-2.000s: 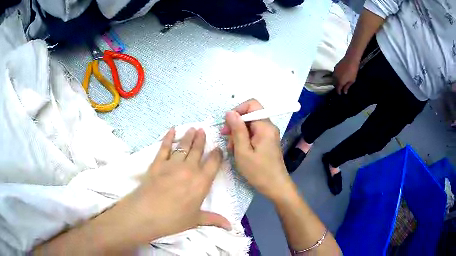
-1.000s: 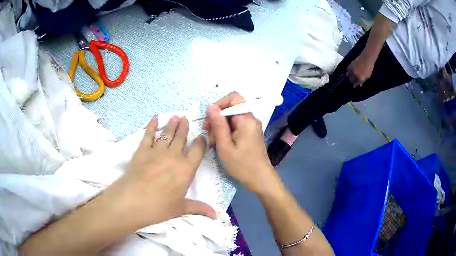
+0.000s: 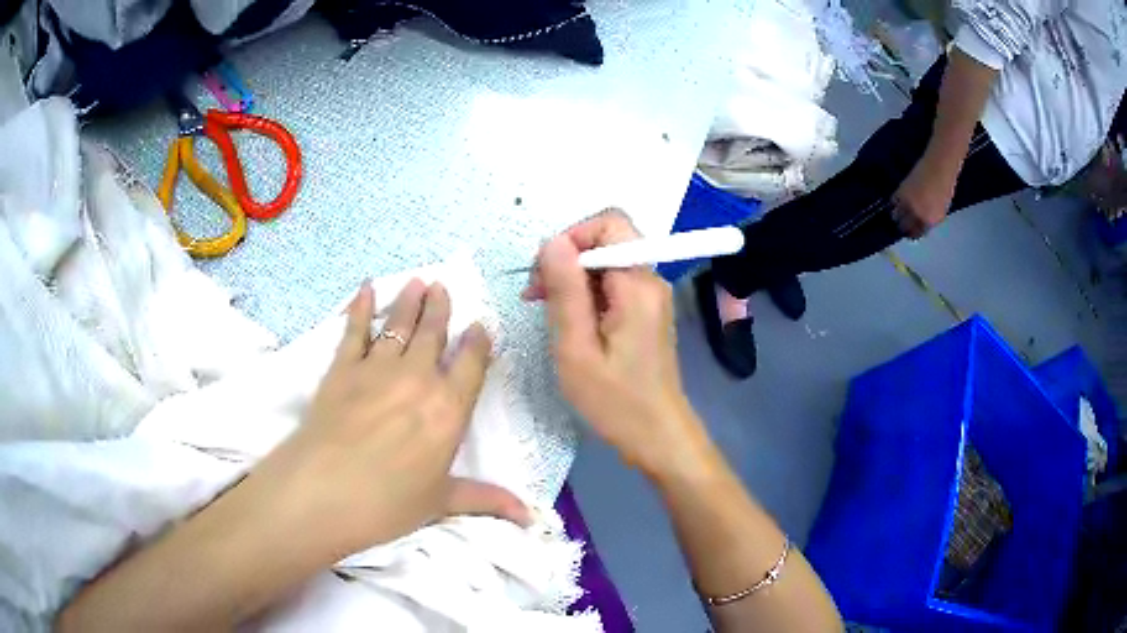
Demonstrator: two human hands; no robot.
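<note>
A large white cloth point(image 3: 204, 427) lies on the left and front of the pale speckled table, with a frayed edge point(image 3: 562, 563) of fringed threads near the table's edge. My left hand point(image 3: 402, 408) lies flat on the cloth with its fingers spread, a ring on one finger. My right hand point(image 3: 612, 328) holds a white pen-like tool point(image 3: 667, 247) between thumb and fingers. Its thin metal point faces left, over the table just right of the cloth's corner, apart from the cloth. Whether a thread hangs on the point cannot be told.
Scissors point(image 3: 284, 173) with red-orange and yellow-orange loops lie behind my left hand, beside pink and blue sticks point(image 3: 227, 87). Dark garments point(image 3: 519, 22) lie at the back. A person point(image 3: 952, 136) stands on the right. A blue bin point(image 3: 890, 470) stands on the floor; folded white pieces point(image 3: 772, 93) lie beyond the table.
My right hand has moved the tool's point away from the cloth, to the right. My left hand stays on the cloth. The view has shifted, and the standing person has changed stance.
</note>
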